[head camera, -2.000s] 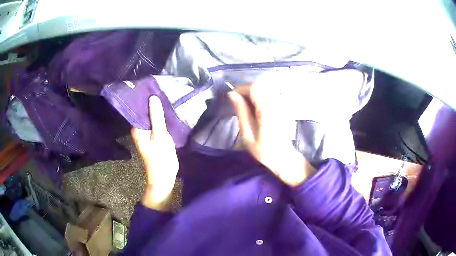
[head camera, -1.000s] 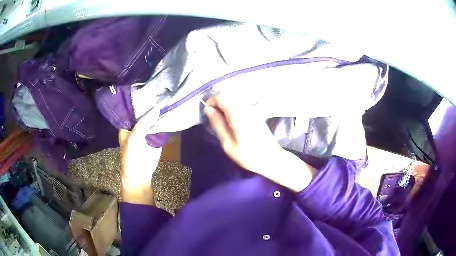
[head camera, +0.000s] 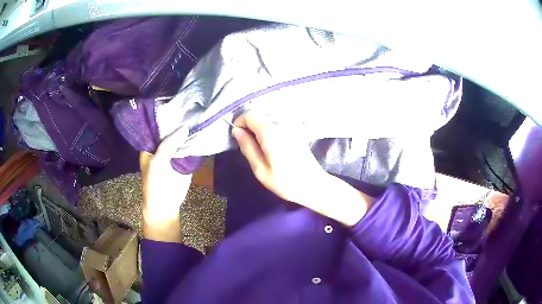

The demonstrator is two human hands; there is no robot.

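Observation:
A pale grey-white garment (head camera: 356, 107), wrong side out, lies over my lap and the table edge. A narrow purple seam (head camera: 285, 85) curves along it. My left hand (head camera: 166, 178) grips the garment at its left end, beside a dark purple cuff or hem (head camera: 135, 123); some fingers are hidden under the cloth. My right hand (head camera: 285, 163) pinches a thin bright tool (head camera: 228, 122), a needle or seam ripper, with its tip just below the purple seam. I cannot tell whether the tip is in the cloth.
Dark purple garments (head camera: 71, 127) with white topstitching are piled at left. The white table edge (head camera: 178, 12) curves across the top. An open cardboard box (head camera: 113, 261) stands on the floor at lower left. A dark garment piece (head camera: 466, 225) lies on a board at right, near a silvery tangle.
My left hand has moved from the purple end onto the pale cloth, and the seam now lies stretched out. My right hand has moved left along the seam with the tool.

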